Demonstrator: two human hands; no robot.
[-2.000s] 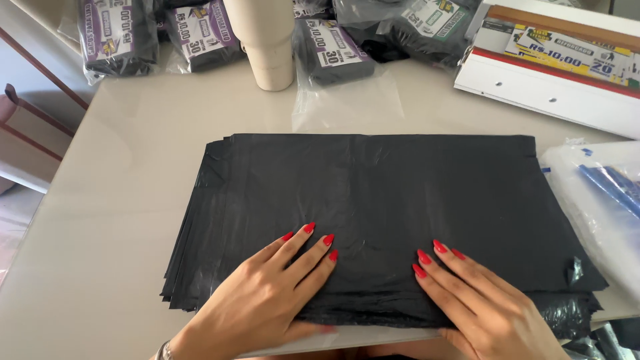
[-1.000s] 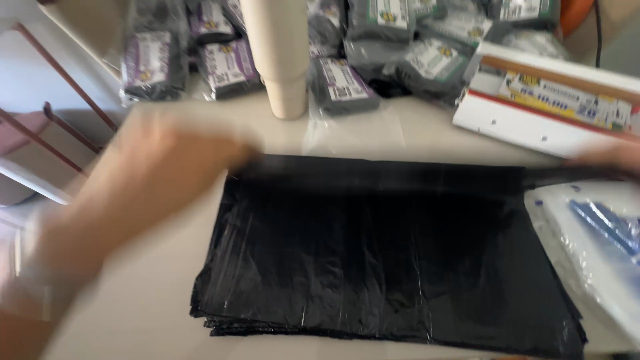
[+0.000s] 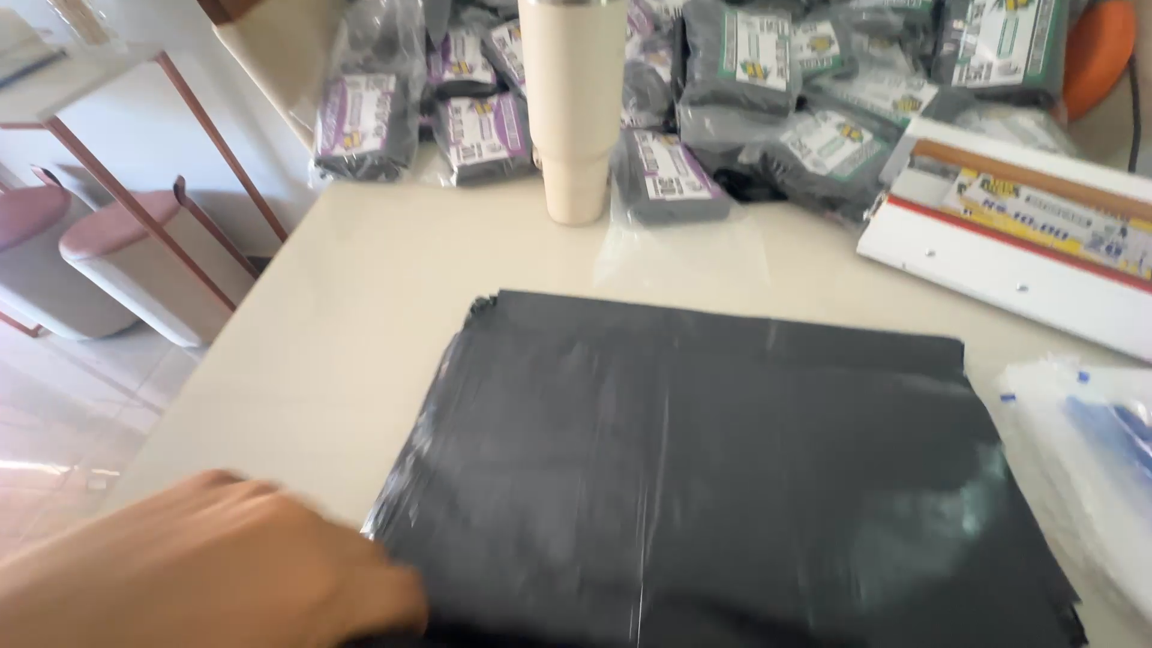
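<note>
A stack of flat black plastic bags (image 3: 702,468) lies on the pale table (image 3: 297,360), its near edge cut off by the bottom of the view. My left hand (image 3: 216,567) is blurred at the stack's near left corner, with its fingers curled down at the black plastic; whether they pinch it is not clear. My right hand is out of view. Beyond the stack stands a cream tumbler (image 3: 576,126), beside a packed bundle of black bags (image 3: 670,180) in clear plastic.
Many packed bundles (image 3: 832,148) with printed labels fill the table's far side. A white tray-like box (image 3: 1017,261) with yellow labels sits at the right, above a clear plastic bag (image 3: 1089,450) with blue contents. Pink-topped stools (image 3: 135,225) stand on the floor at left.
Both hands lay flat on the stack at first, then moved to its far corners. Now my left hand is at the near left corner and my right hand has left the view.
</note>
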